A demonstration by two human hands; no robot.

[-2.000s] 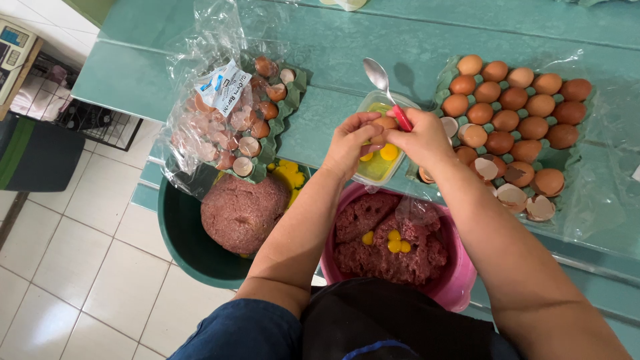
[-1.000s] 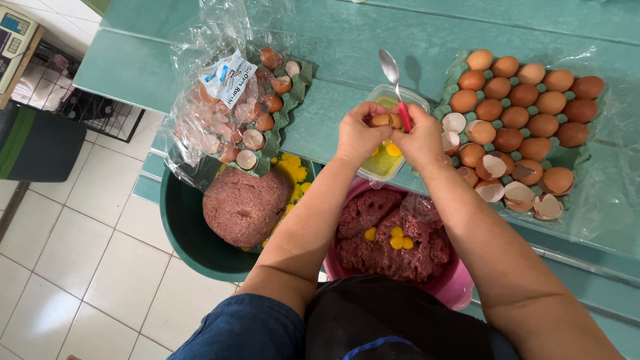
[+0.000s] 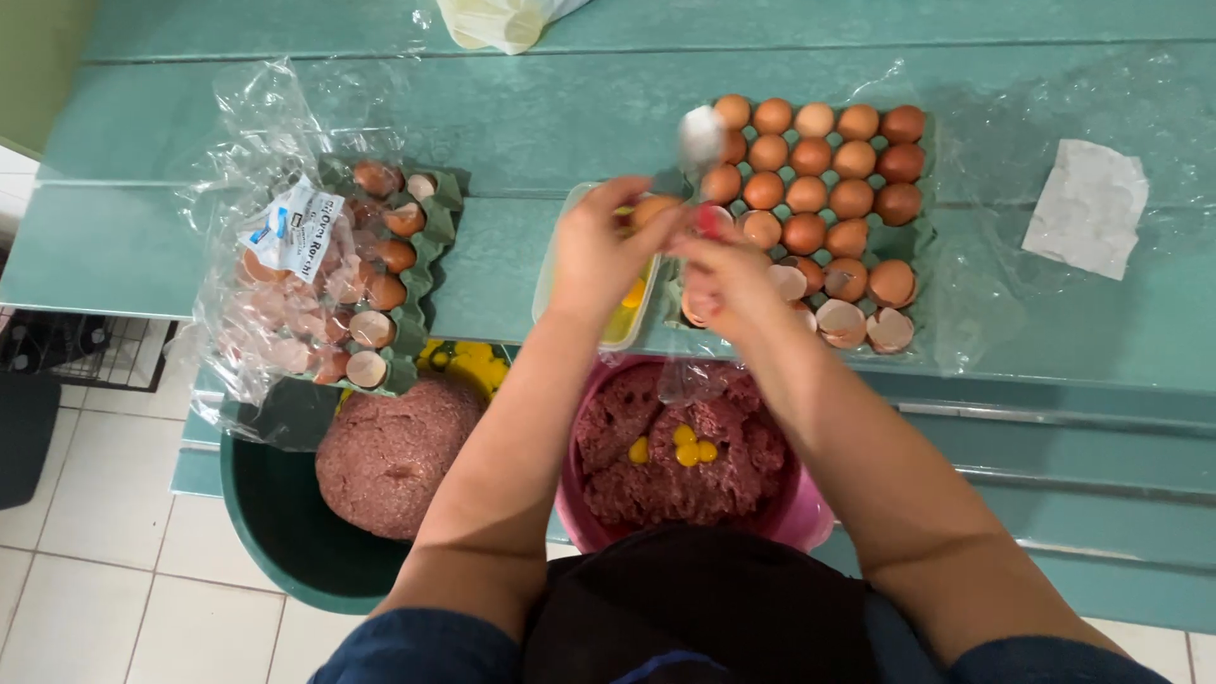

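My left hand (image 3: 608, 247) holds a brown egg (image 3: 651, 211) over a clear plastic container (image 3: 622, 328) with egg white and yolk in it. In my right hand (image 3: 717, 266) is a spoon (image 3: 703, 142) with a red handle, its bowl blurred and pointing away from me. Right of my hands lies an egg carton (image 3: 923, 228) with whole brown eggs (image 3: 810, 157) and cracked shells (image 3: 841, 323). Below the hands, a pink basin (image 3: 570, 494) holds ground meat (image 3: 617, 484) with several yolks (image 3: 689, 446) on it.
A green basin (image 3: 256, 532) at left holds a ball of ground meat (image 3: 399, 456) and yolks (image 3: 475, 366). Above it, a second carton (image 3: 418, 275) of empty shells sits partly under clear plastic wrap (image 3: 237, 361). A white paper (image 3: 1088, 209) lies far right; a pale bag (image 3: 503, 19) is at the back.
The view has shifted to the right. The spoon in my right hand has swung from pointing up and left over the container to the right, near the egg carton's edge.
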